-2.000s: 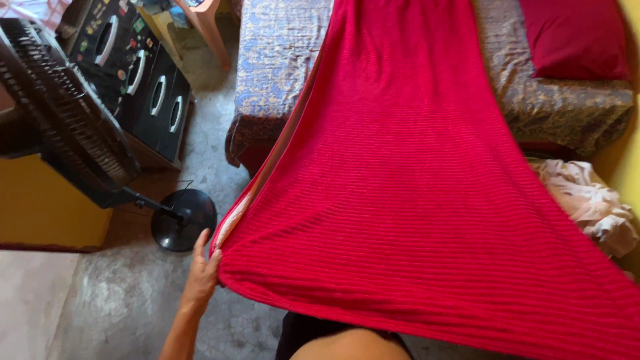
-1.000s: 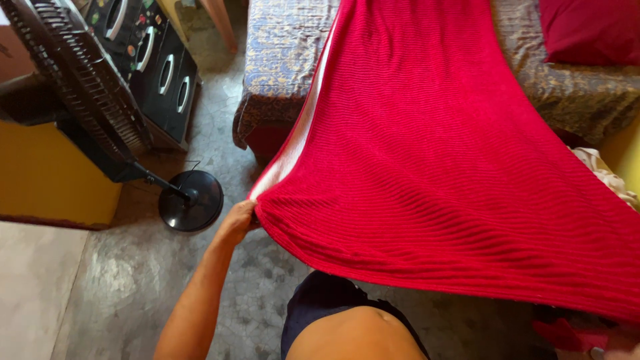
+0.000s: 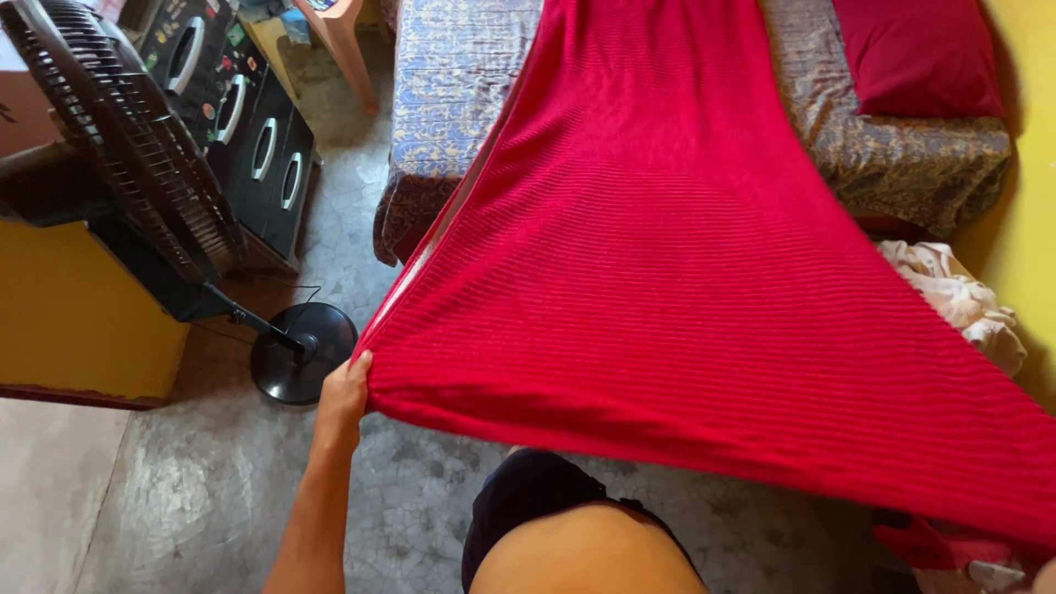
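Observation:
A large red ribbed cloth [image 3: 660, 272] is stretched out in front of me, its far part lying over a bed with a patterned cover [image 3: 454, 91]. At its near left corner my left hand [image 3: 351, 388] grips the edge between thumb and fingers. Along the left side the edge folds open and a pale strip shows. The cloth's near right corner runs out of view at the right. My right hand is not clearly seen; only a bit of skin shows at the bottom right corner.
A black pedestal fan [image 3: 132, 140] stands at the left, its round base [image 3: 305, 355] close to my left hand. Behind it is a black chest of drawers [image 3: 247, 140], with a plastic chair [image 3: 342, 41] nearby. A red pillow [image 3: 924, 58] lies on the bed; pale crumpled fabric [image 3: 957, 297] sits beside the yellow wall.
The cloth's near edge hung in a deeper curve a second ago and is now straighter. The pale strip along its left side has narrowed. My left hand keeps its grip.

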